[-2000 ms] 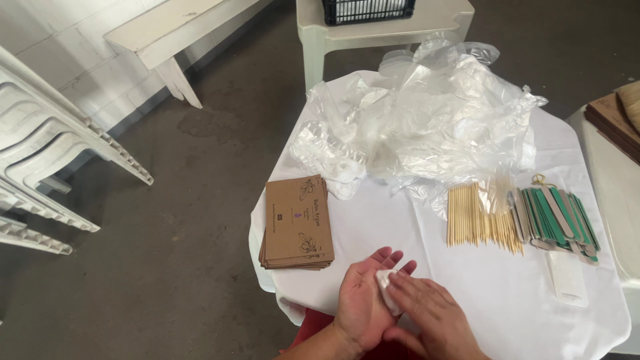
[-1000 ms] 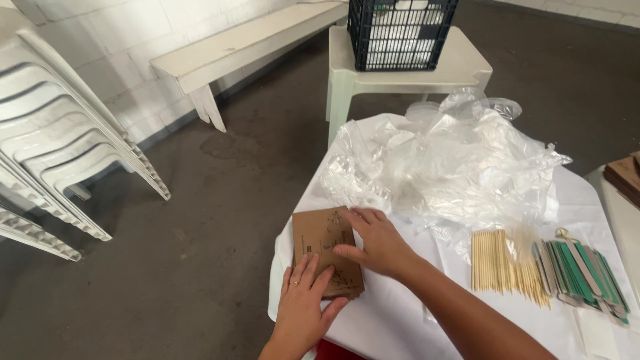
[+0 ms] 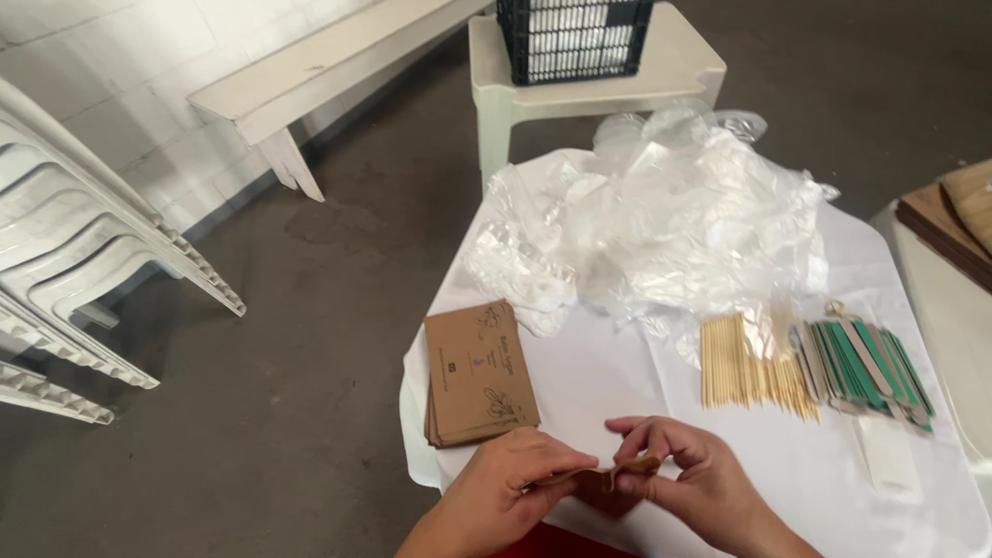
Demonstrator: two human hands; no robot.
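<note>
Both of my hands are over the near edge of the white-clothed table [image 3: 597, 372]. A brown kraft paper piece [image 3: 608, 480], bent and seen nearly edge-on, is pinched between them. My left hand [image 3: 511, 484] grips its left end, and my right hand [image 3: 682, 473] holds the right end by fingers and thumb. Just beyond my left hand lies a stack of printed brown kraft envelopes or cards [image 3: 480, 372]. To the right are pointed wooden sticks [image 3: 744, 372] and a bundle of green and grey nail files [image 3: 868, 368], with a white packet [image 3: 887, 457] below them.
Crumpled clear plastic bags [image 3: 666, 225] cover the table's far part. Behind it, a black plastic crate [image 3: 577, 39] stands on a white plastic table [image 3: 597, 89]. White stacked chairs [image 3: 85, 240] and a wooden bench [image 3: 310, 74] are at left; brown boards [image 3: 949, 225] lie at right.
My hands have moved from the brown stack to its right, and a brown paper piece is now held between them. Two seconds ago they held something small and white.
</note>
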